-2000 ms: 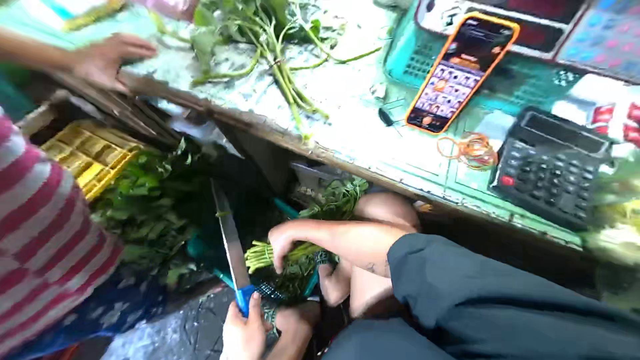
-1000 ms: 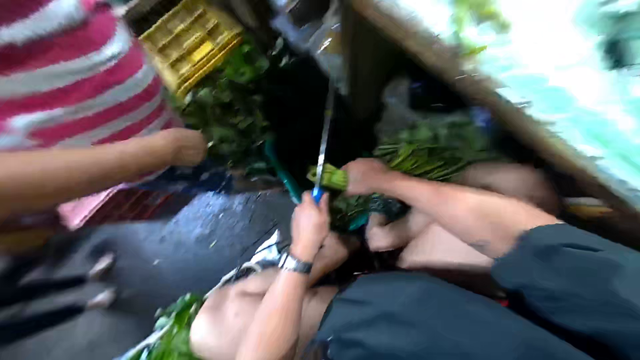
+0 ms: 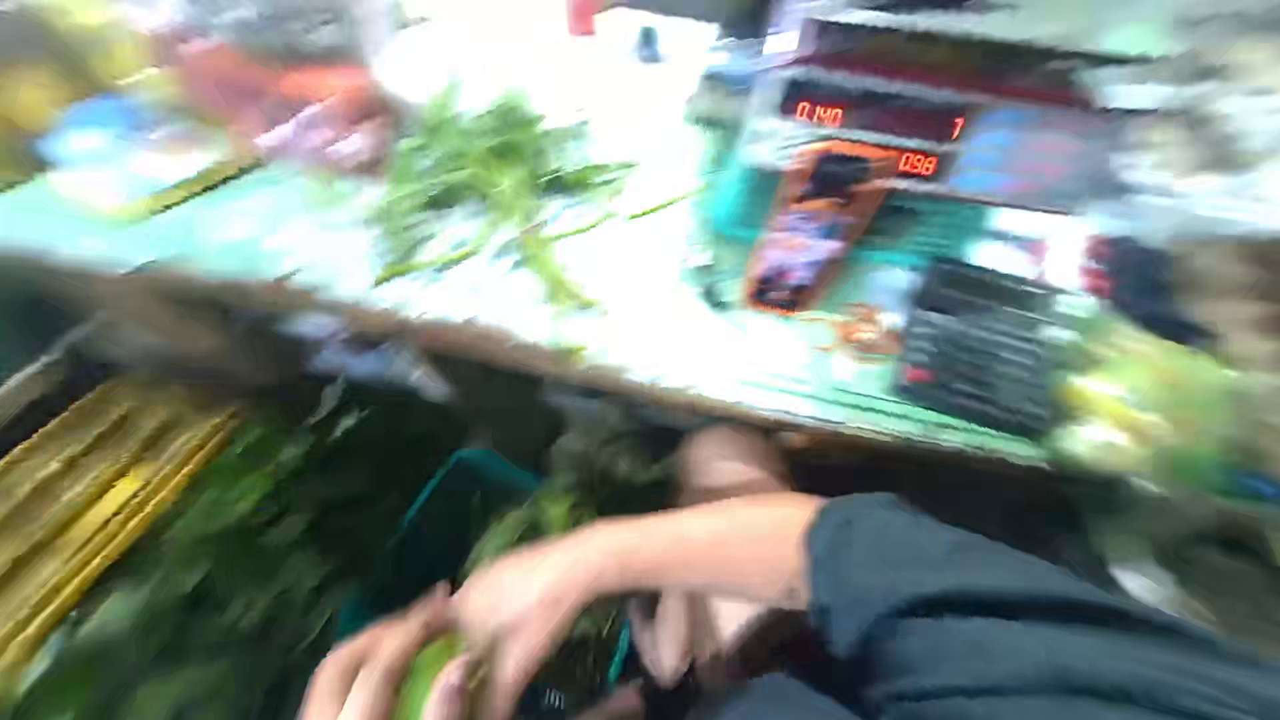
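Note:
At the bottom left of the blurred head view, my left hand (image 3: 365,665) curls its fingers around a light green bunch of stems (image 3: 425,680). My right hand (image 3: 530,600) meets it from the right and closes on the same bunch. Its forearm reaches in from the right, over a bare leg. Darker leafy greens lie behind and left of both hands. The lower part of my left hand is cut off by the frame edge. No knife can be seen in this view.
Above runs a pale green tabletop (image 3: 640,345) bearing leafy stalks (image 3: 490,180), an orange-edged phone (image 3: 815,235), a black calculator (image 3: 985,345) and a scale with a lit display (image 3: 870,120). A yellow plastic crate (image 3: 110,500) and heaped greens (image 3: 230,580) are at left.
My left hand held a blue-handled knife before; now it is at the stem bunch beside my right hand. The view has swung towards the table. The person in a striped shirt is out of view.

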